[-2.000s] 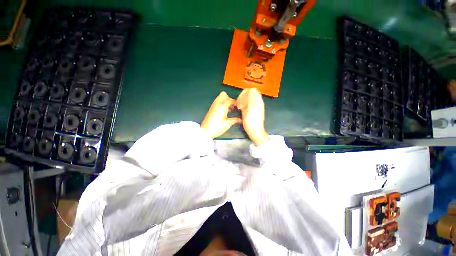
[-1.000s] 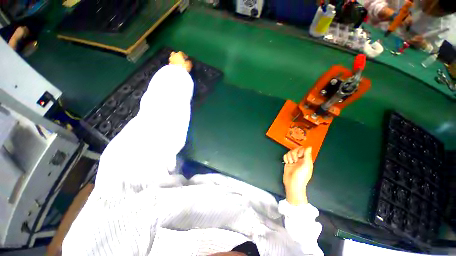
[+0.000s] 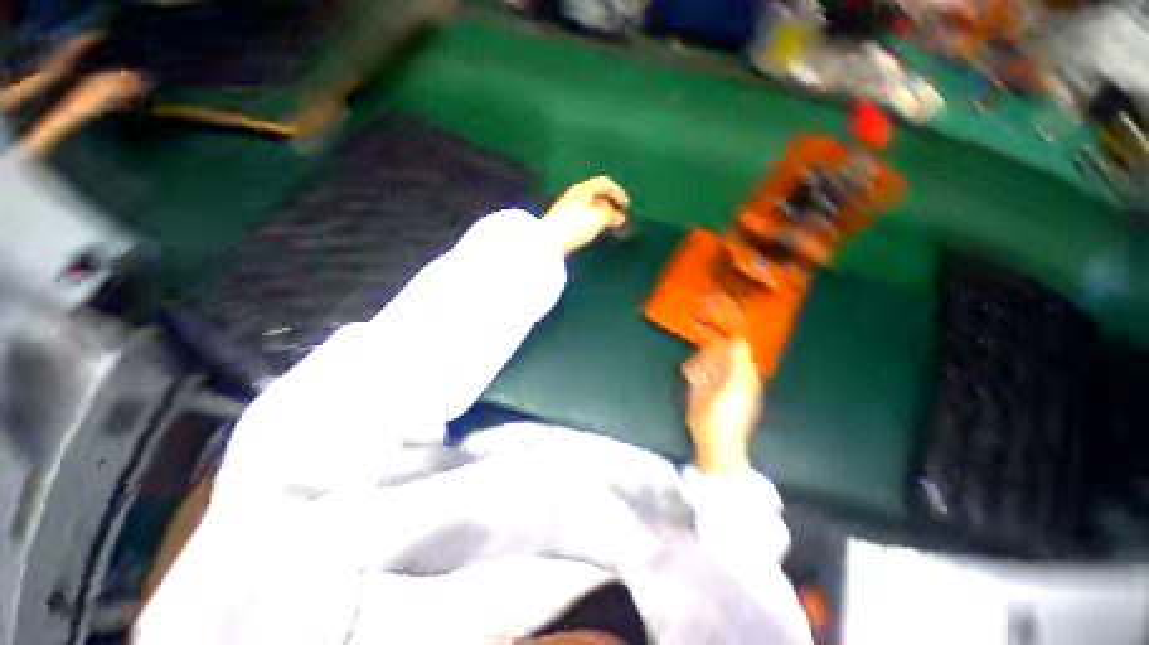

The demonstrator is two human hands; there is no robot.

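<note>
The frame is blurred. My left hand (image 3: 590,212) is over the green mat between the left tray and the orange fixture, its fingers closed with a small dark part (image 3: 617,228) at the fingertips. My right hand (image 3: 725,393) is at the front edge of the orange fixture base (image 3: 684,287), its fingers curled; whether it holds anything is hidden. The toggle press fixture (image 3: 806,202) stands behind the base, with its red handle (image 3: 872,124) at the top.
A large black blister tray (image 3: 365,227) lies at the left and another black tray (image 3: 1014,403) at the right. Grey-white equipment (image 3: 57,239) stands at far left. Another person's forearm (image 3: 88,107) shows at upper left. A white surface (image 3: 958,599) is at lower right.
Since one second ago my left hand has moved right, from the left tray to over the mat, with a small dark part now at its fingertips. My right hand stays by the fixture base.
</note>
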